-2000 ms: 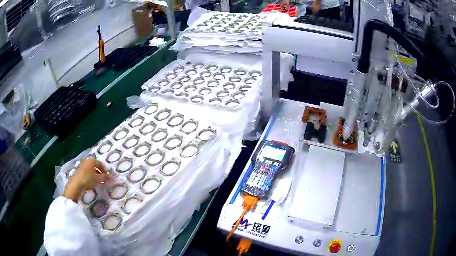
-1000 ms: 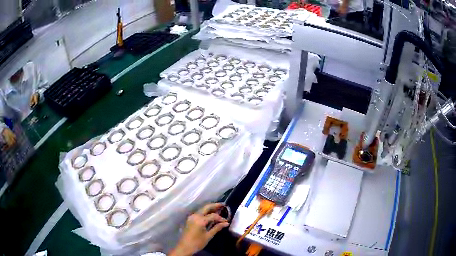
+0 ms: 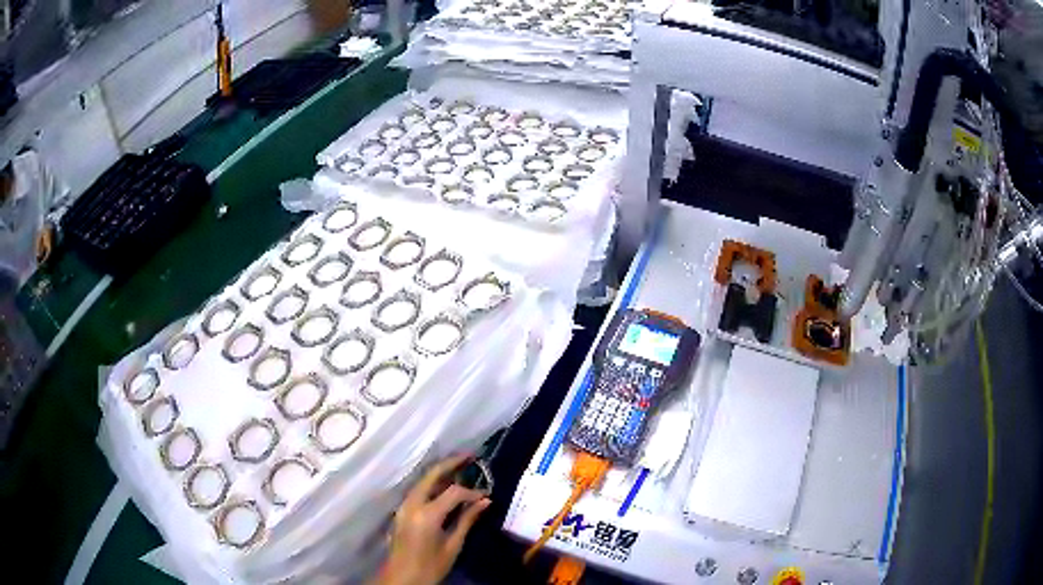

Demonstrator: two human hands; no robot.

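Observation:
My left hand (image 3: 432, 528) looks bare and comes up from the bottom edge. It pinches a ring part (image 3: 485, 478) between thumb and fingers, above the gap between the tray and the machine. The parts tray (image 3: 206, 383), a white sheet with rows of rings, lies to the left of the hand. The orange-brown left fixture (image 3: 745, 265) with black blocks and the right fixture (image 3: 821, 335), with a dark round opening, sit on the machine bed. The machine head stands close by the right fixture. My right hand is out of the picture.
The teach pendant (image 3: 633, 389) lies on the machine bed beside the cover plate (image 3: 753, 440). The red emergency stop (image 3: 789, 577) is cut off at the bottom edge. More ring trays (image 3: 486, 206) are behind. Black component trays (image 3: 132, 211) lie on the green bench. A hose (image 3: 915, 109) arches at upper right.
My left hand has moved from over the tray to the gap beside the machine, now with a ring part between its fingers. The view has shifted.

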